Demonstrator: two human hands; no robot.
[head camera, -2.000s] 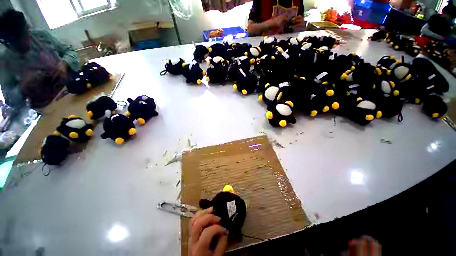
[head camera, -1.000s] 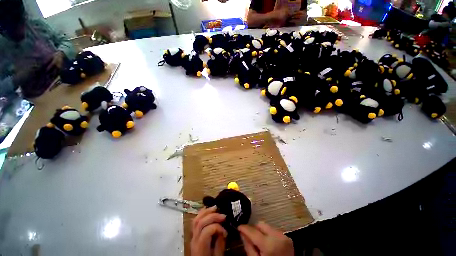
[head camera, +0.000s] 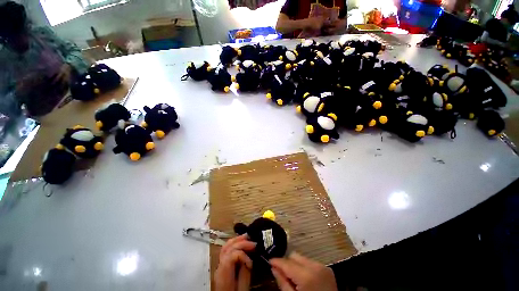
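Observation:
A black plush penguin (head camera: 275, 234) is held over the cardboard mat (head camera: 273, 185), its white label facing up and one yellow foot at the top. My left hand (head camera: 234, 262) grips its lower left side. My right hand (head camera: 303, 273) is at its lower right edge, thumb and finger pinched. A thin pale line, perhaps a needle, shows at these fingertips; it is too small to tell. Silvery thread snips (head camera: 204, 234) lie across the mat's left edge. Both hands are cut off by the lower picture edge.
A large penguin pile (head camera: 347, 79) lies across the back of the white table (head camera: 159, 210). Several penguins (head camera: 134, 140) lie at the left. A person (head camera: 37, 68) sits at the far left, another (head camera: 313, 18) at the back. Thread scraps lie around the mat.
My right hand, away from the toy at the lower right two seconds ago, has come to the penguin's lower edge. My left hand still holds the toy, which has shifted slightly right in view.

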